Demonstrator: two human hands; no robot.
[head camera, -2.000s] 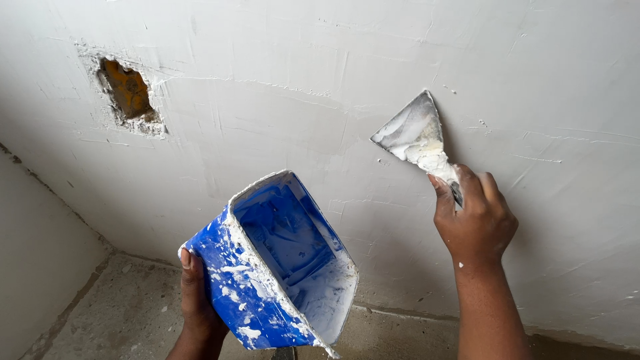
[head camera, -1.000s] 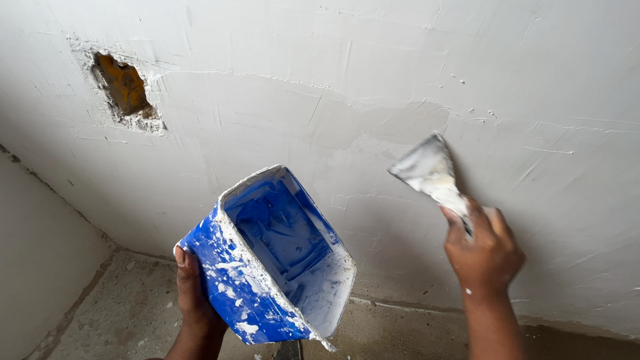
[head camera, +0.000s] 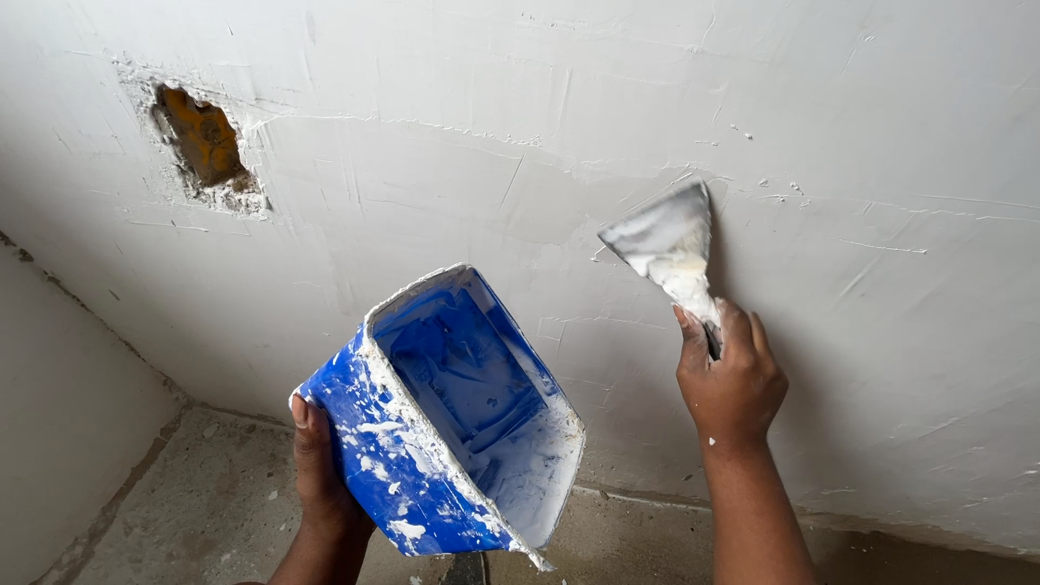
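At lower left, my left hand (head camera: 321, 471) holds a blue plastic bucket (head camera: 422, 479) by its side and underside, with the thumb on the outer wall. White compound coats the bucket's rim and spatters its outside; its open mouth tilts toward the right, and smears line the inside. In my right hand (head camera: 731, 374) is a putty knife (head camera: 666, 236), gripped at the handle. Its wide metal blade lies at the wall, slightly blurred, with thick white compound near the handle. A smooth, slightly darker patch of the plastered wall (head camera: 536, 203) shows left of the blade.
A ragged hole (head camera: 203, 138) in the wall at upper left shows an orange-yellow box inside. A side wall (head camera: 65, 406) meets the plastered wall at the left corner. Below lies the rough concrete floor (head camera: 203, 496). Behind the bucket's bottom edge, a dark object (head camera: 465, 570) partly shows.
The putty knife in my right hand moved down the wall between the two earlier frames, then slightly up and left. My left hand still holds the bucket in nearly the same place.
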